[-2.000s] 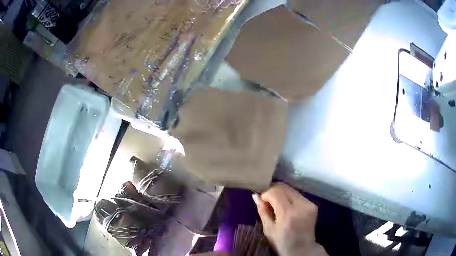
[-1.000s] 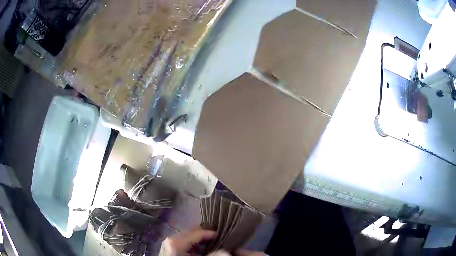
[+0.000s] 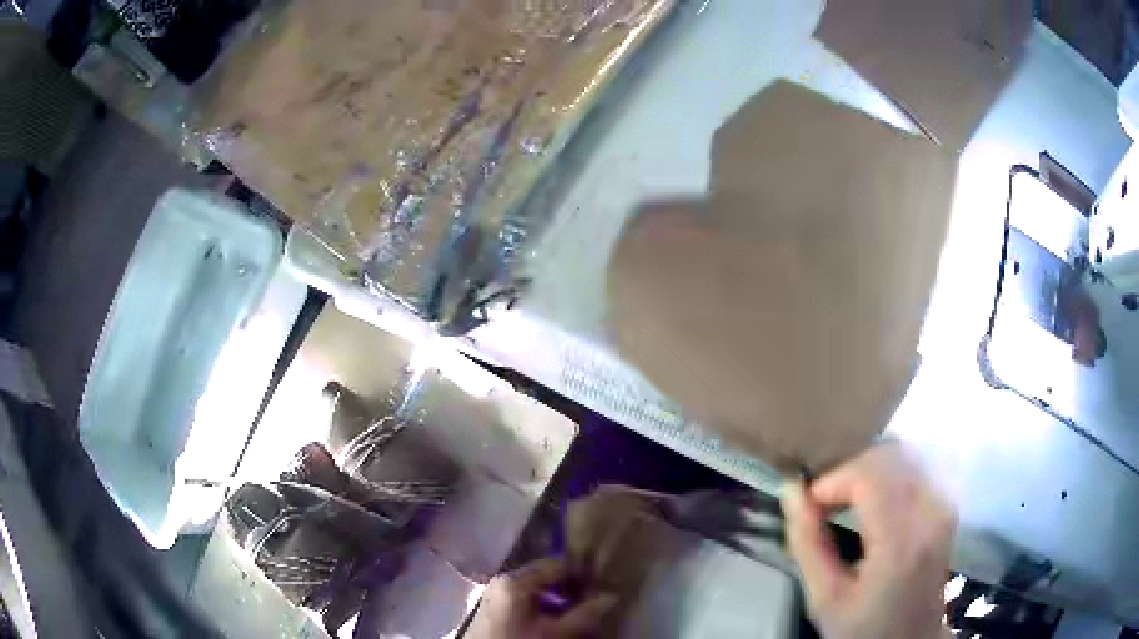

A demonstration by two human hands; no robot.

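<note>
My right hand (image 3: 874, 537) is at the table's front edge, thumb and fingers pinched on the near corner of a brown panel (image 3: 799, 287). The panel is blurred and lies over or against another brown panel behind it. A further brown panel (image 3: 937, 56) lies at the top of the table, with a thin pale line along its near edge. My left hand (image 3: 537, 599) is at the bottom edge, partly cut off, holding a blurred brown panel stack (image 3: 612, 537) over my lap. Whether a tool is in my right fingers cannot be told.
The white sewing machine (image 3: 1118, 237) stands at right. A plastic-wrapped board (image 3: 412, 125) lies at upper left. A white tub (image 3: 175, 362) is at left. Tied brown bundles (image 3: 312, 537) lie on a pale board (image 3: 525, 437) at lower left.
My right hand has come up to the right with a panel corner pinched. The near panel has shifted up and right from the lap edge. The stack in my left hand is now less fanned and blurred.
</note>
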